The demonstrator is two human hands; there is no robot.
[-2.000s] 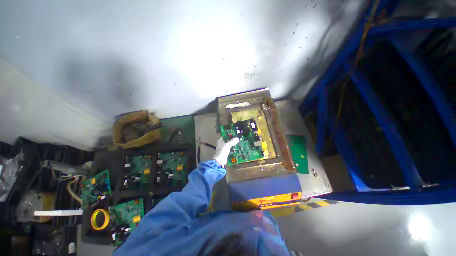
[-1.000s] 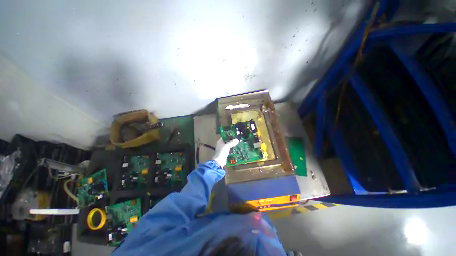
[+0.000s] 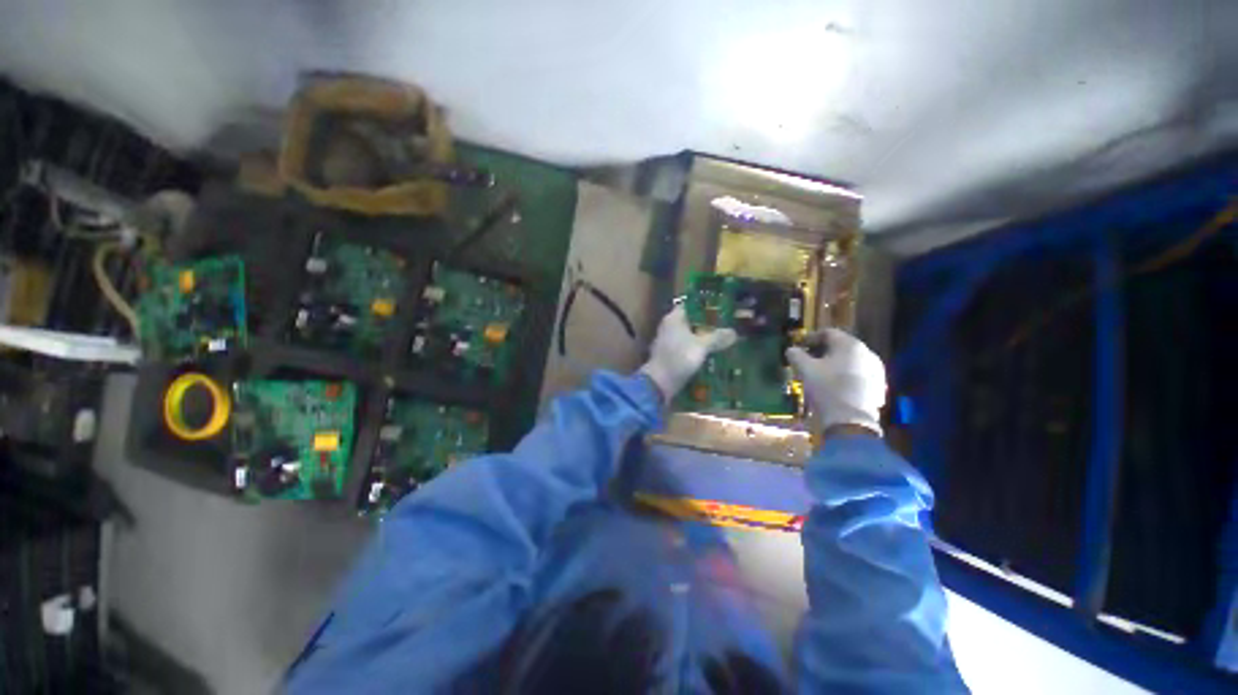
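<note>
A green circuit board [image 3: 744, 373] with black and white parts lies over the well of the solder pot [image 3: 740, 430], which has a wide steel rim and a blue front with an orange-yellow strip. My left hand [image 3: 683, 350], in a white glove, grips the board's left edge. My right hand [image 3: 842, 380], also in a white glove, is at the board's right edge, fingers bent; whether it grips the board or a small dark part there is unclear. Pale gold solder [image 3: 767, 255] shows behind the board.
A black divided tray [image 3: 384, 369] at the left holds several circuit boards and a yellow tape roll [image 3: 197, 406]. A tan carton [image 3: 364, 198] stands behind it. Dark-handled cutters [image 3: 595, 288] lie left of the pot. A blue rack [image 3: 1107, 448] stands at the right.
My right hand has come into view at the board's right edge. The view has shifted and turned, so the pot appears further right. My left hand still holds the board over the pot.
</note>
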